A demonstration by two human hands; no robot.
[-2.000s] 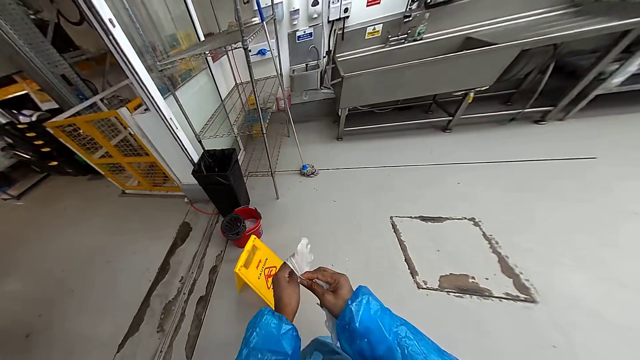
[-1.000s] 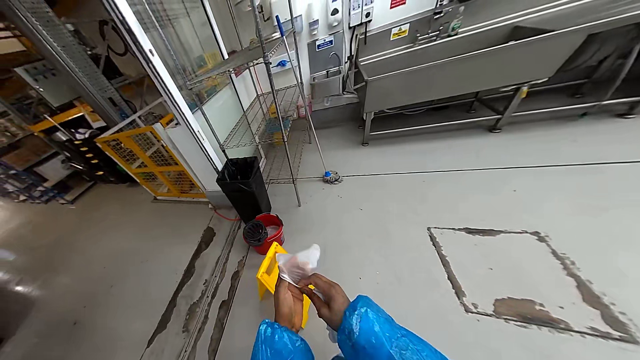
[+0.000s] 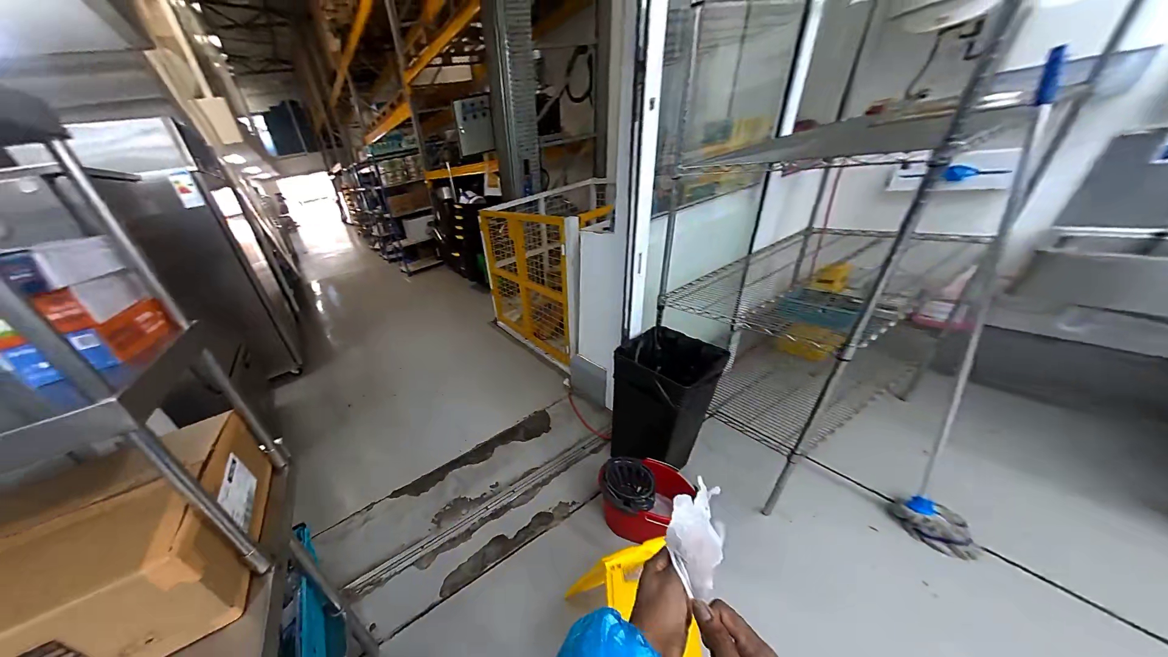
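Observation:
A thin white, crumpled, film-like item stands up from between my two hands at the bottom centre. My left hand grips its lower part, with a blue plastic sleeve behind the wrist. My right hand is close beside it, fingers pinched at the item's lower edge and partly cut off by the frame. Beyond the hands are a yellow floor sign, partly hidden by them, and a red mop bucket with a black wringer.
A black bin stands behind the bucket, near wire shelving. A mop leans at the right. On the left, a metal rack holds a cardboard box. Yellow mesh barrier stands farther back. The floor has worn, damaged strips.
The view has swung left, bringing the metal rack and cardboard box into sight and taking most of the sink out. My hands still hold the white item together.

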